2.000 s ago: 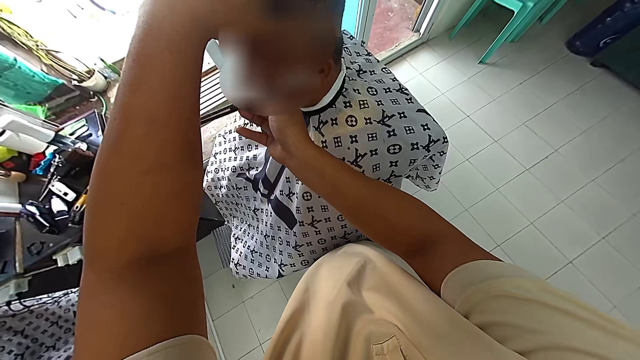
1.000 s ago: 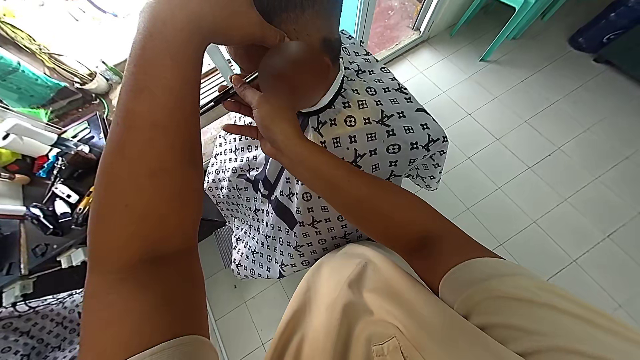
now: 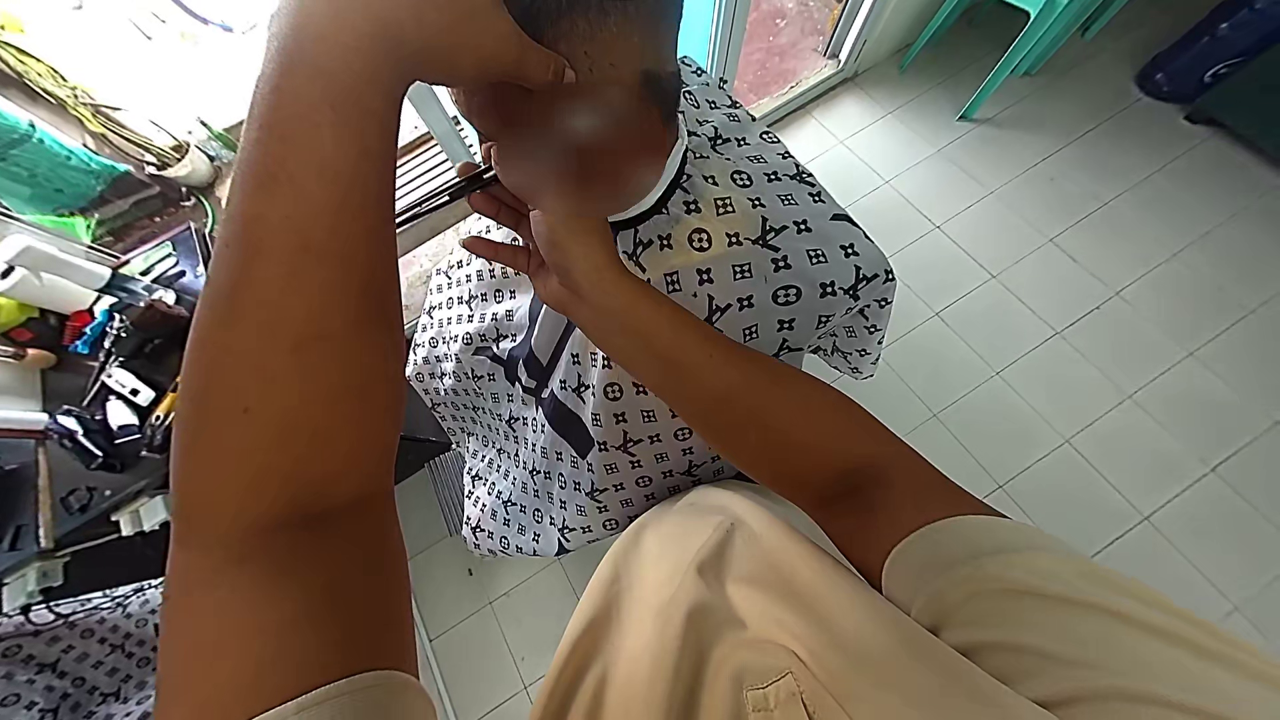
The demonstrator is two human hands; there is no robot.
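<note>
A seated person's head (image 3: pixel 610 40), its face side blurred, is at the top centre above a white and black patterned barber cape (image 3: pixel 740 270) with a white neck band (image 3: pixel 655 190). My left hand (image 3: pixel 480 50) lies against the head, its thumb on the skin by the short hair; its other fingers are hidden. Close under the blurred side is my right hand (image 3: pixel 545 235), with a slim dark tool (image 3: pixel 445 198) between its upper fingers. The tool points left, partly behind my left forearm; its kind cannot be told. The lower fingers of this hand are spread.
At the left, a dark counter (image 3: pixel 70 500) bears hair clippers (image 3: pixel 90 435), cords and other items. A green plastic chair (image 3: pixel 1010 50) and a dark blue object (image 3: pixel 1200 50) stand on the tiled floor (image 3: pixel 1080 330) at the upper right. A door frame (image 3: pixel 800 90) is behind the person.
My right hand's fingers have spread from their curled pose two seconds ago, and the dark tool has come into view. My left hand has shifted slightly, leaving more of the short hair visible.
</note>
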